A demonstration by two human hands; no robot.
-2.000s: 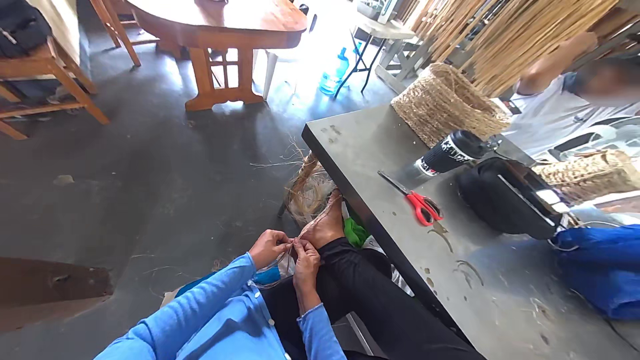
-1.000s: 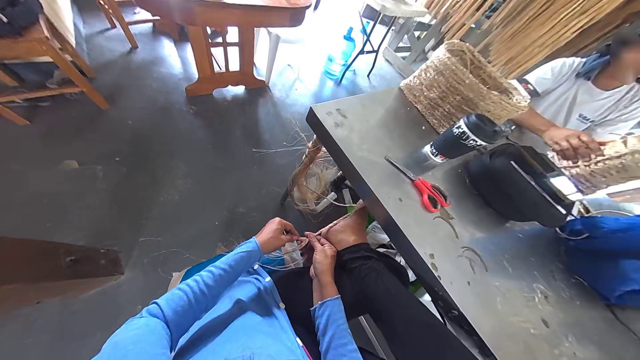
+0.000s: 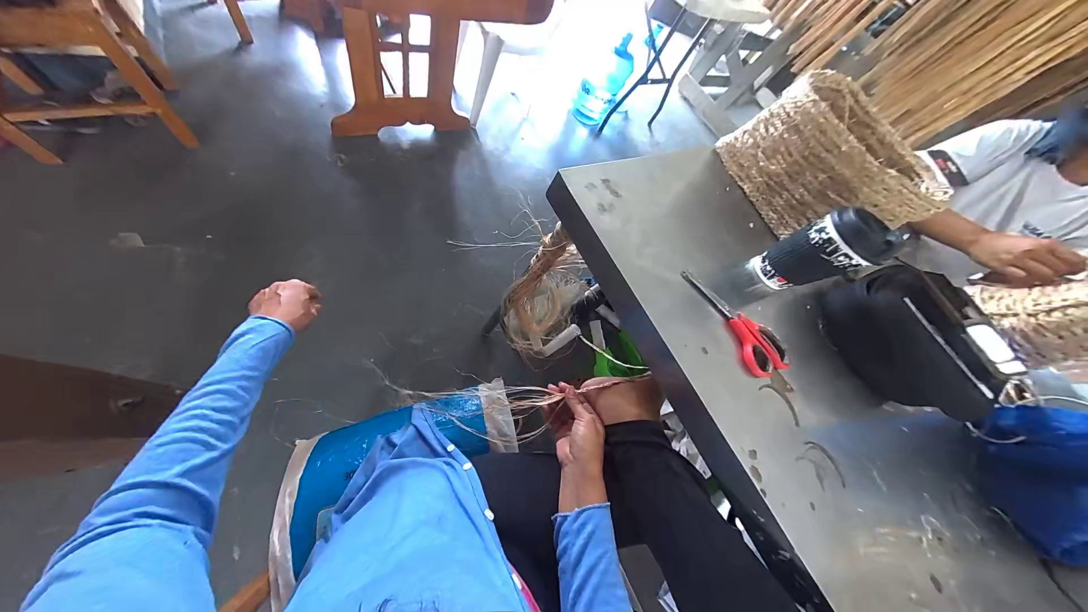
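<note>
My right hand pinches a thin braid of pale plant fibre by my bare knee or ankle, beside the table. Loose fibre strands fan out leftward from its fingers over a blue container with tape on its rim. Away to the left, over the floor, my left hand is raised with its fingers curled; whether a strand is in it cannot be told. A bundle of fibre hangs at the table's corner, beyond my right hand. Red-handled scissors lie on the metal table.
On the table stand a woven basket, a black tumbler lying at a slant in view, a black bag and a blue bag. Across it, a person's hand rests near another woven piece. Wooden furniture and a blue water bottle are beyond.
My left hand has moved away from my right hand, out to the left. My right hand still holds the fibre. The fibre strands now spread out to the left.
</note>
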